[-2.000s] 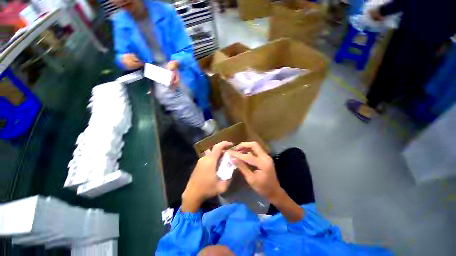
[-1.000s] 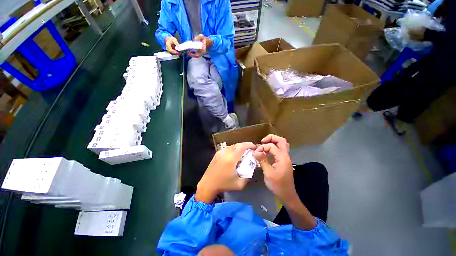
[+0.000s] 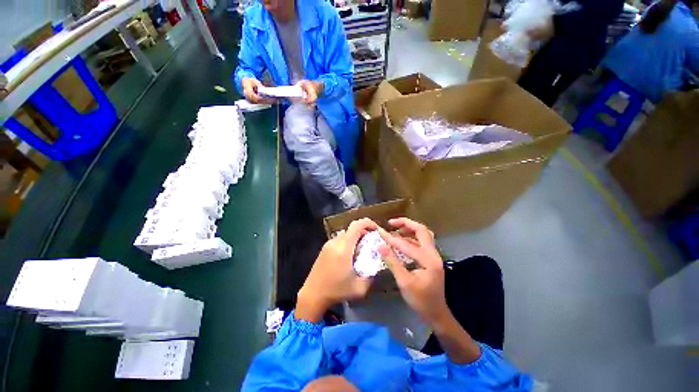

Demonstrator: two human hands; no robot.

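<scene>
My left hand (image 3: 337,264) holds a small white piece with dark print (image 3: 369,254), perhaps a small box or label; its exact shape is blurred. My right hand (image 3: 418,268) touches its right side with bent fingers and thumb. Both hands are above a small open brown carton (image 3: 368,216) between my knees. The carton's contents are mostly hidden by my hands. Whether my right fingers pinch a separate small piece is too blurred to tell.
On the green bench (image 3: 249,230) at left stand a row of white boxes (image 3: 191,184) and a stack of long white boxes (image 3: 115,298). A person in blue (image 3: 306,46) sits ahead. A large carton with pale plastic (image 3: 475,176) stands beyond my hands.
The white piece has turned in my fingers, and my right hand has shifted slightly lower against it. The view has tilted. The seated person's white box has changed angle.
</scene>
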